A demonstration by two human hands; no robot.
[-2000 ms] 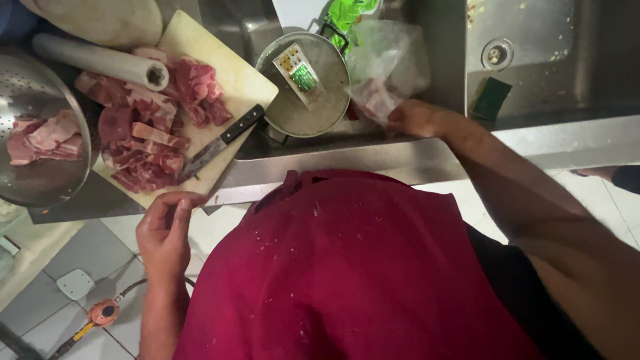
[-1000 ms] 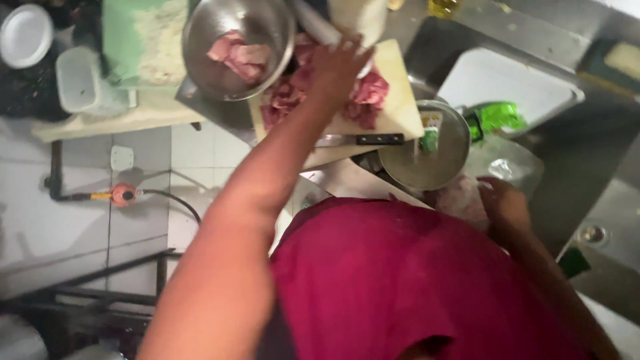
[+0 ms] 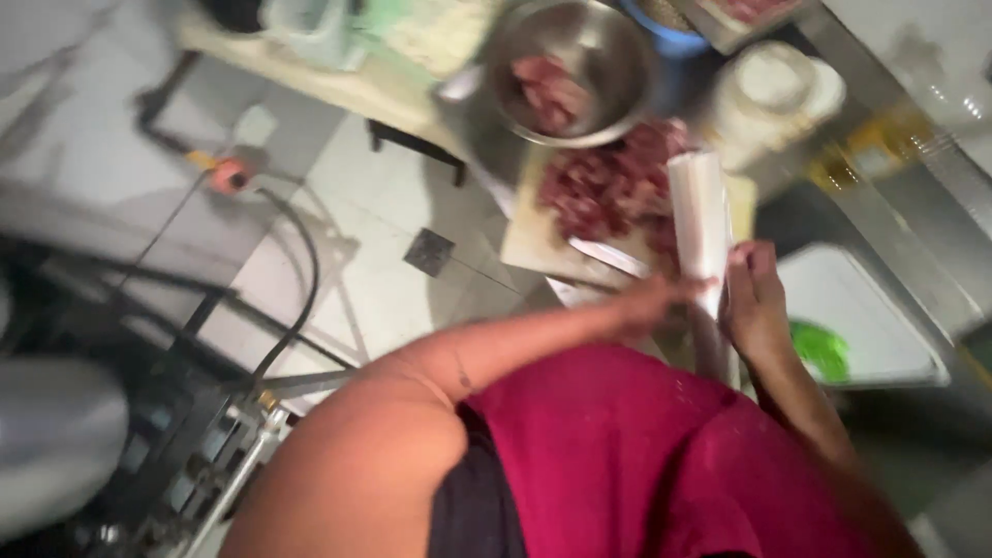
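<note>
A roll of clear plastic (image 3: 695,209) stands out in front of me, over the right part of the cutting board (image 3: 523,240). My left hand (image 3: 659,304) is at the roll's lower left side, its fingers blurred against it. Along the right side lies my right hand (image 3: 756,298), gripping the roll or the plastic by it; the blur hides which. Cut raw meat (image 3: 601,190) is heaped on the board, left of the roll. A knife blade (image 3: 608,256) shows at the board's near edge, its handle hidden. More meat (image 3: 552,97) sits in a steel bowl (image 3: 643,101) beyond the board.
A white tray (image 3: 868,310) with a green bag (image 3: 820,353) is at the right. White containers (image 3: 763,97) and a blue-rimmed vessel (image 3: 674,39) stand beyond the board. A hose with an orange regulator (image 3: 230,176) runs at the left, by a black metal frame (image 3: 287,380).
The view has swung strongly. The roll, lying across the board's far side earlier, now points toward me between my hands. My left hand has come back from over the meat, and my right hand has moved to the roll.
</note>
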